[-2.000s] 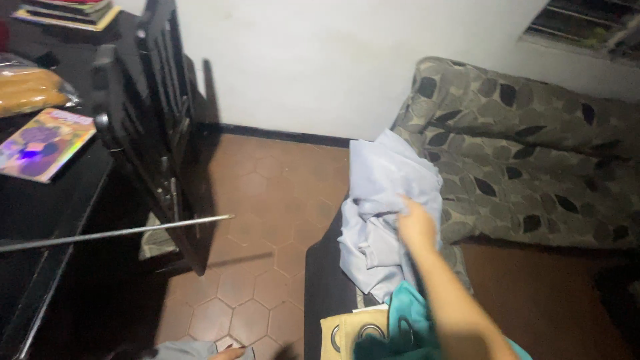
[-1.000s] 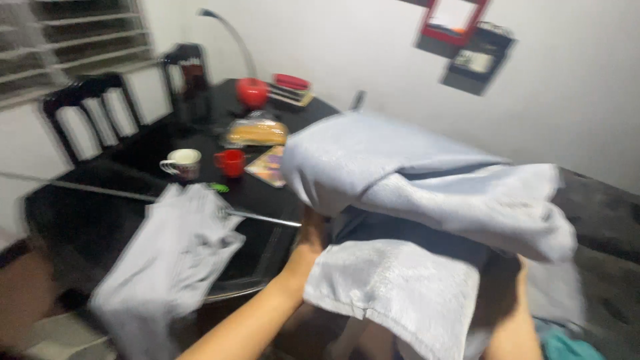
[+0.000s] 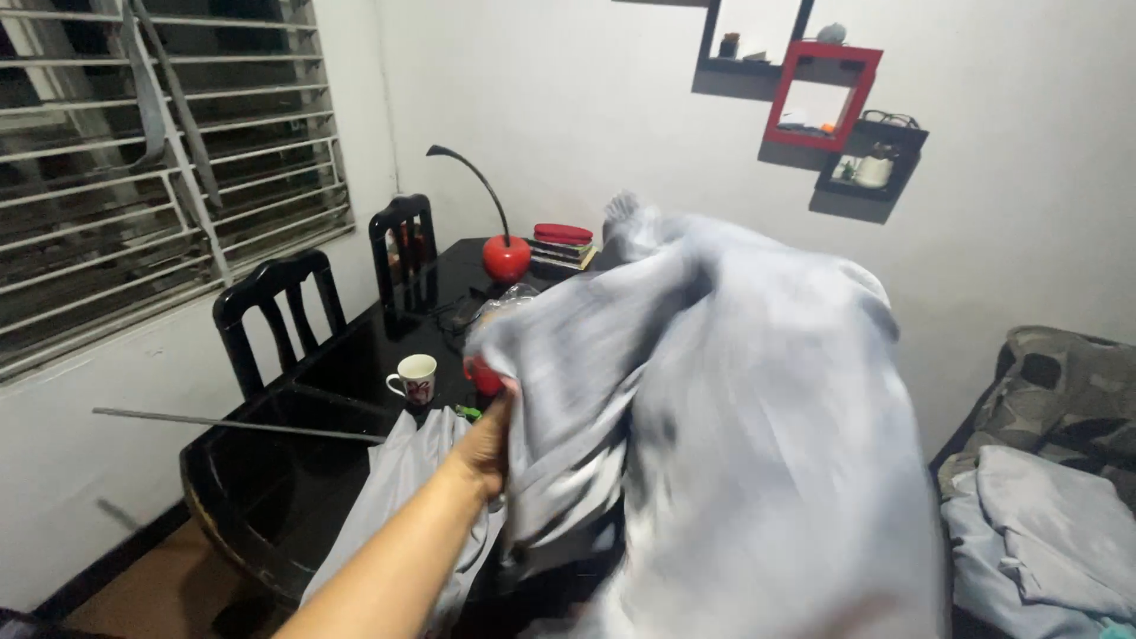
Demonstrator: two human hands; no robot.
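A large light grey cloth (image 3: 763,382), blurred by motion, hangs spread out in front of me. My left hand (image 3: 490,444) grips its left edge. My right hand is hidden behind or under the cloth; only a faint skin-toned blur shows near the bottom. Below my left hand another grey cloth (image 3: 382,515) drapes over the edge of the black table (image 3: 293,479). A thin metal rod (image 3: 240,428) reaches from that cloth out past the table's left side.
On the table stand a white mug (image 3: 415,379), a red cup (image 3: 484,376), a red cherry ornament (image 3: 507,258) and stacked books (image 3: 564,253). Black chairs (image 3: 280,311) line the window side. Folded grey cloths (image 3: 1056,532) lie by the patterned sofa (image 3: 1065,382) at right. Box shelves (image 3: 821,93) hang on the wall.
The grey cloth, a folded bundle between both hands one second ago, is now opened out and hanging. Two seconds ago one hand was on grey cloth by the sofa. The view has swung toward the table.
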